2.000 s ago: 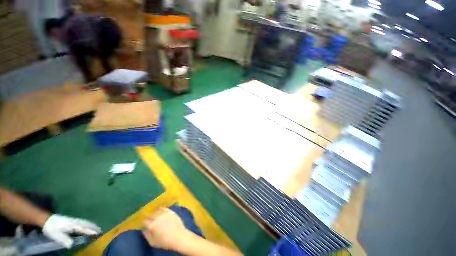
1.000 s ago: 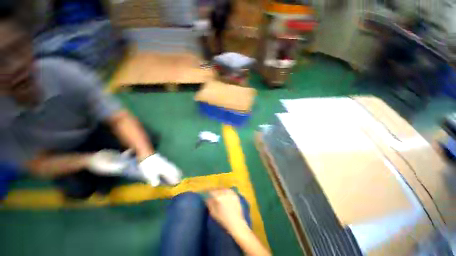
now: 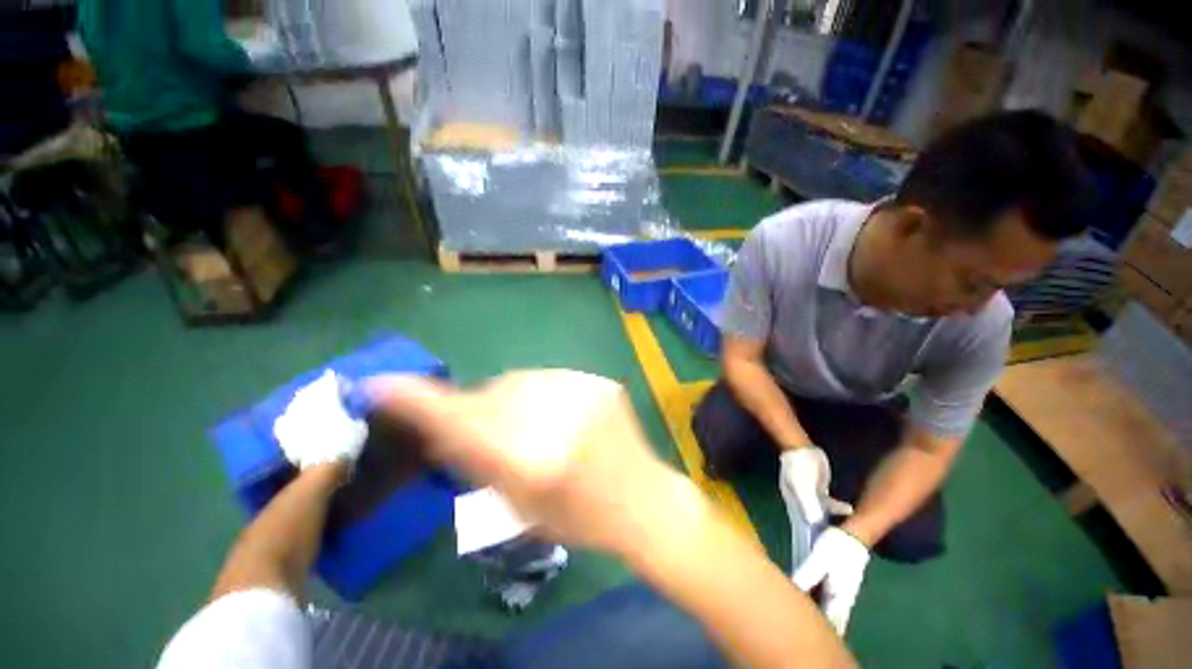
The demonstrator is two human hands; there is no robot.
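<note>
A blue plastic bin (image 3: 382, 538) stands on the green floor in front of me, its inside dark. My left hand (image 3: 320, 424), in a white knit glove, is at its upper part; its fingertips are blurred against the blue. My bare right hand (image 3: 529, 425) reaches across the bin towards the left glove, badly blurred, and hides part of the bin. Whether either hand grips anything is unclear. Silver metal parts (image 3: 490, 520) lie in a small pile right of the bin, below my right hand.
A squatting person (image 3: 856, 301) in white gloves holds a narrow silver piece (image 3: 803, 529) close on the right. Two blue bins (image 3: 654, 271) and a film-wrapped pallet load (image 3: 543, 199) stand behind. Ribbed metal parts (image 3: 392, 643) show at the bottom edge. A seated person (image 3: 157, 72) is at upper left.
The view has swung left, away from the panel stack. My right hand has left my knee and reaches over the bin. My gloved left hand has come into view.
</note>
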